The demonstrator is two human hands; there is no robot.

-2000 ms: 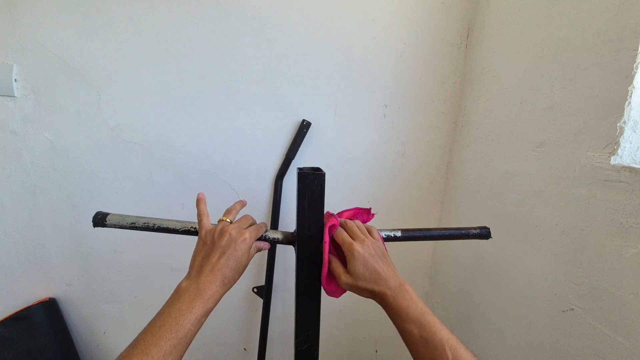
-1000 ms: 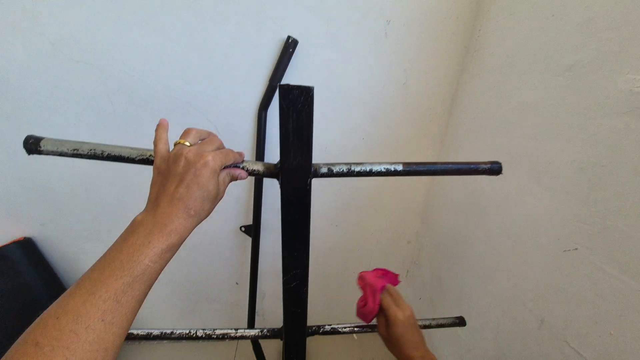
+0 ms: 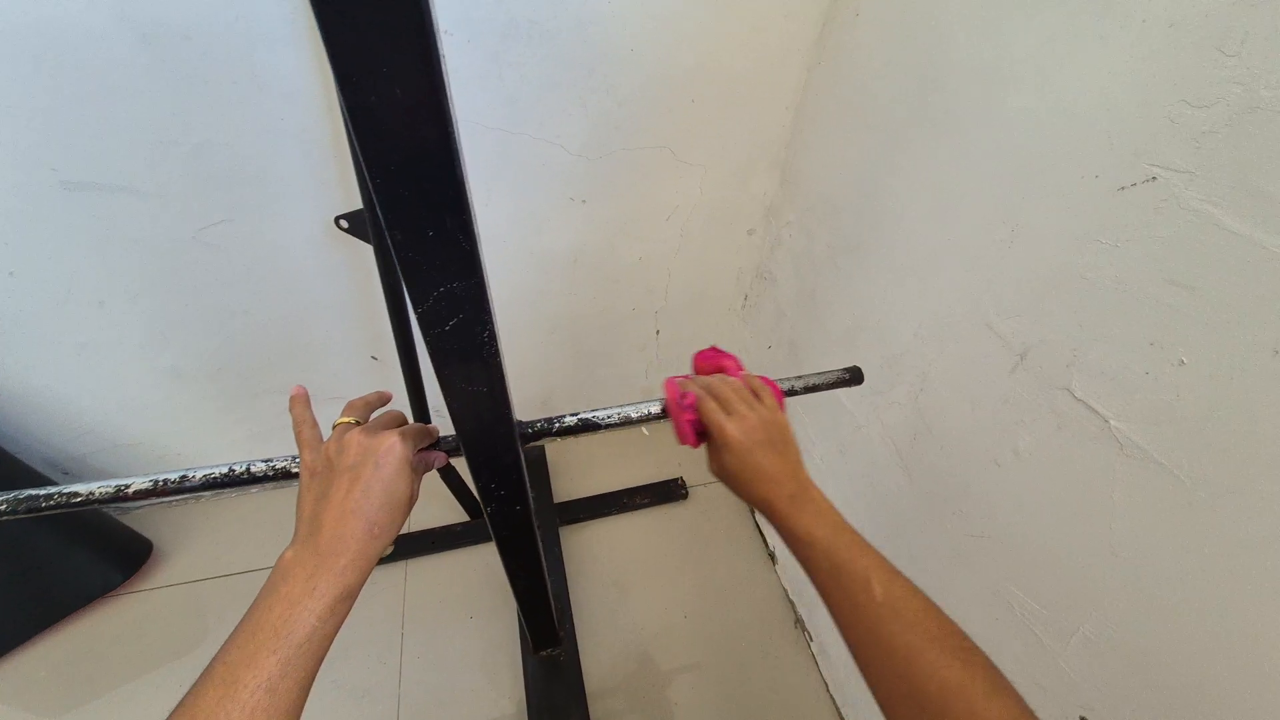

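A metal crossbar (image 3: 590, 420) with worn black paint runs through a black square steel post (image 3: 440, 270), low on a metal rack. Left of the post, my left hand (image 3: 365, 465), with a ring on one finger, grips this bar with thumb and some fingers while other fingers lift away. On the right part of the bar, my right hand (image 3: 745, 430) presses a crumpled pink cloth (image 3: 685, 410) around the tube, short of its dark end. Bare silvery metal shows through the paint on both sides of the post.
Behind the post stands a thin black tube with a drilled tab (image 3: 352, 225). The rack's black base (image 3: 625, 500) rests on floor tiles (image 3: 680, 590). A cracked wall (image 3: 1050, 300) rises close on the right. A dark padded-looking object (image 3: 60, 550) lies at the left.
The view has tilted down. My left hand has gone from the upper crossbar to the lower one. My right hand has brought the pink cloth from the upper bar down onto the lower bar.
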